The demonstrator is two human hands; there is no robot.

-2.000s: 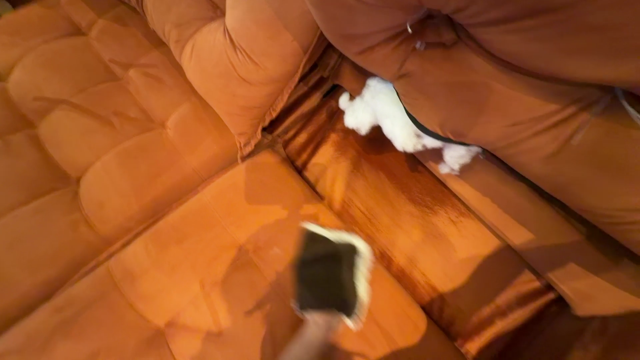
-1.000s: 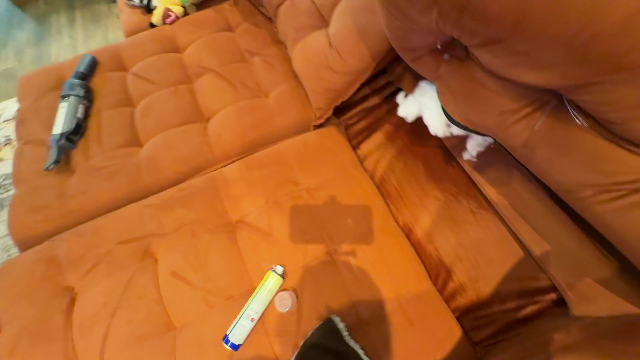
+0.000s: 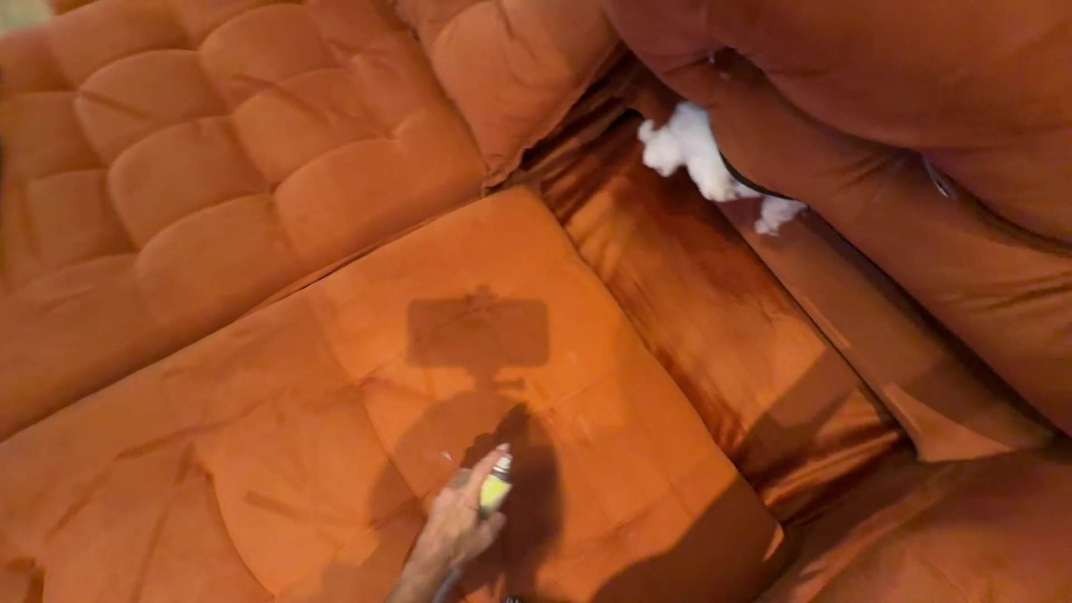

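My left hand (image 3: 456,519) reaches in from the bottom edge, closed around a spray can (image 3: 494,487) with a yellow-green label. A finger rests at the can's pale top; its lower part is hidden by the hand. Beneath them lies the orange upholstered sofa seat (image 3: 469,234), which shows a few small pale marks. My right hand is out of view. A small object (image 3: 513,600), too cut off to name, shows at the bottom edge.
White fluffy stuffing (image 3: 691,151) sticks out beside a large orange cushion (image 3: 837,92) at the upper right. A lower, smooth fabric section (image 3: 712,293) runs between seat and cushion. Tufted seat sections (image 3: 209,159) extend left. Shadows fall across the front seat.
The spray can lay on the seat beside a round cap one second ago; now it is in my left hand. The dark, pale-edged pad held two seconds ago is no longer seen. The view has shifted.
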